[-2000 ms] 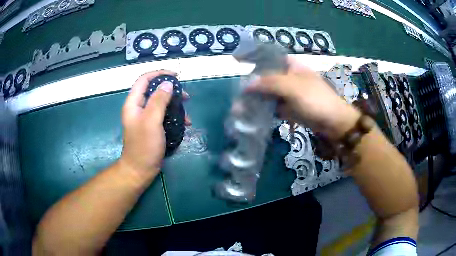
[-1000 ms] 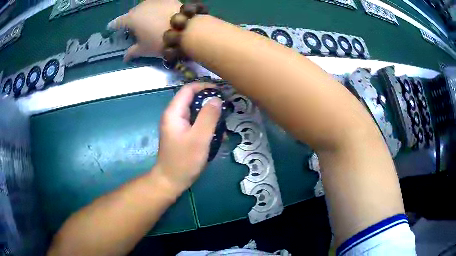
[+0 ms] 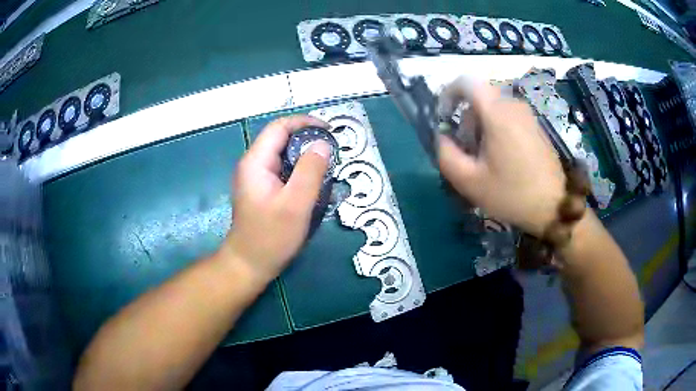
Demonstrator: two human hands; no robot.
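My left hand (image 3: 271, 195) is closed around a stack of black perforated discs (image 3: 311, 149), thumb on the top disc. An empty four-seat bracket (image 3: 365, 206) lies on the green mat just right of that hand, its round pockets bare metal; the hand hides part of its scalloped edge. My right hand (image 3: 504, 153) is at the right, blurred, and grips a dark-looking bracket (image 3: 412, 95), seen nearly edge-on and tilted above the pale rail. The beaded bracelet (image 3: 568, 206) is on the right wrist.
Filled brackets (image 3: 381, 37) with black rings lie beyond the pale rail (image 3: 191, 122); another filled bracket (image 3: 70, 114) is at the left. Overlapping brackets (image 3: 561, 122) are at the right, some on edge. The mat's front edge borders a dark area above the lap.
My right hand has moved from the far left back to the right with a bracket in it. The plate without rings beyond the rail is gone from its place. The left hand still holds the discs.
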